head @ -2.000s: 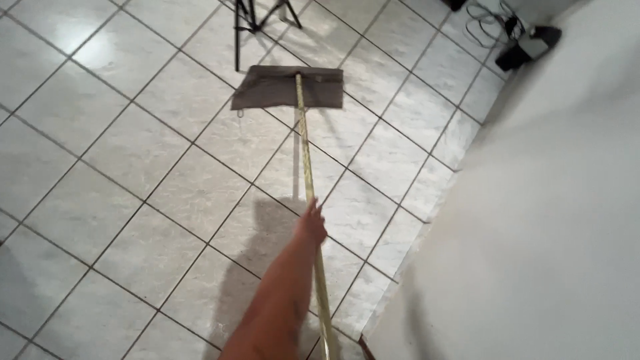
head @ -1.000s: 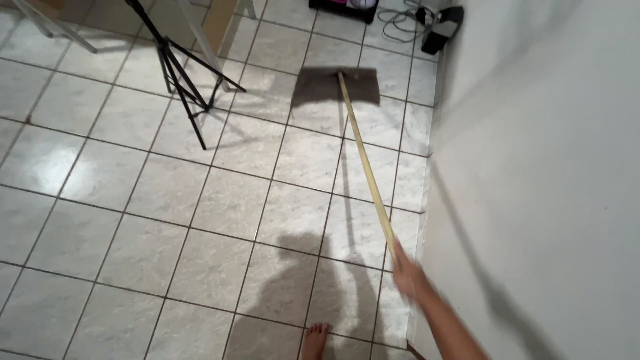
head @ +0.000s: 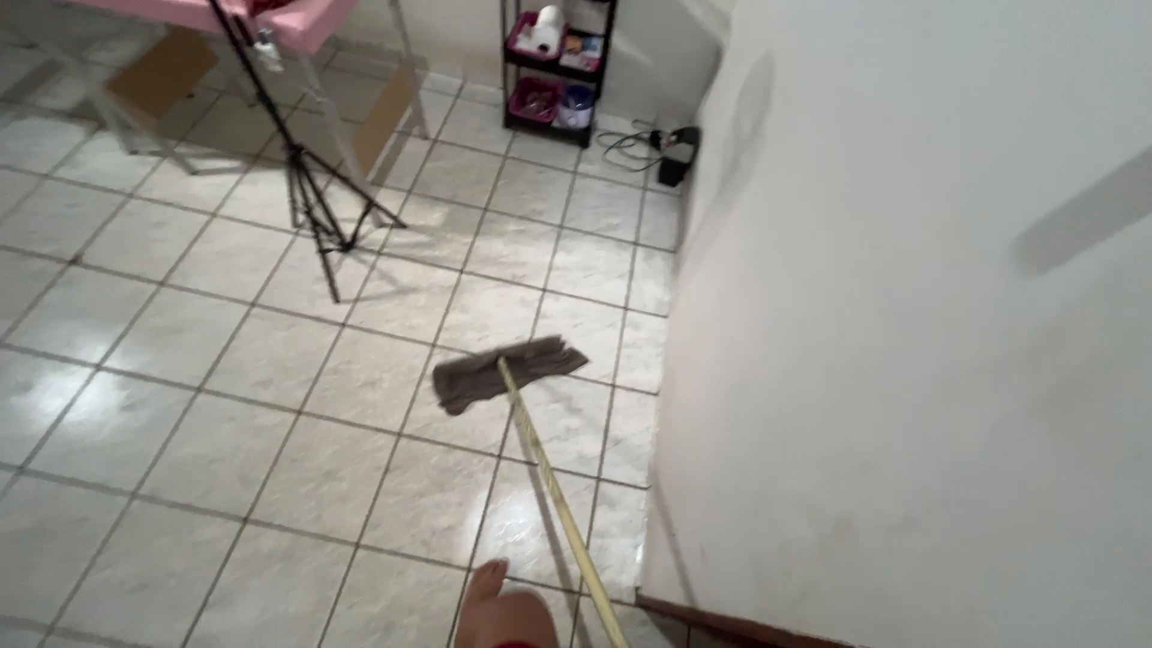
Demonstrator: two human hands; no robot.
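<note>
Neither of my hands shows in the head view. A long pale yellow pole [head: 562,513] runs from the bottom edge up to a floor squeegee or mop head wrapped in a dark, damp-looking cloth [head: 508,371]. The cloth lies on the white tiled floor [head: 360,468], its ragged ends spreading at both sides. Whatever holds the lower end of the pole is out of frame. My bare foot [head: 488,576] and bent knee [head: 517,616] appear at the bottom, left of the pole.
A black tripod [head: 310,193] stands beside a table with a pink cover [head: 310,22]. Behind are a black shelf rack [head: 549,130] with baskets, and a black device [head: 679,155] with coiled cable by the wall. The white wall [head: 882,360] bounds the right side.
The cloth-wrapped head has come back toward me from near the rack. The hand seen on the pole in both earlier frames is out of view. The view has tilted up.
</note>
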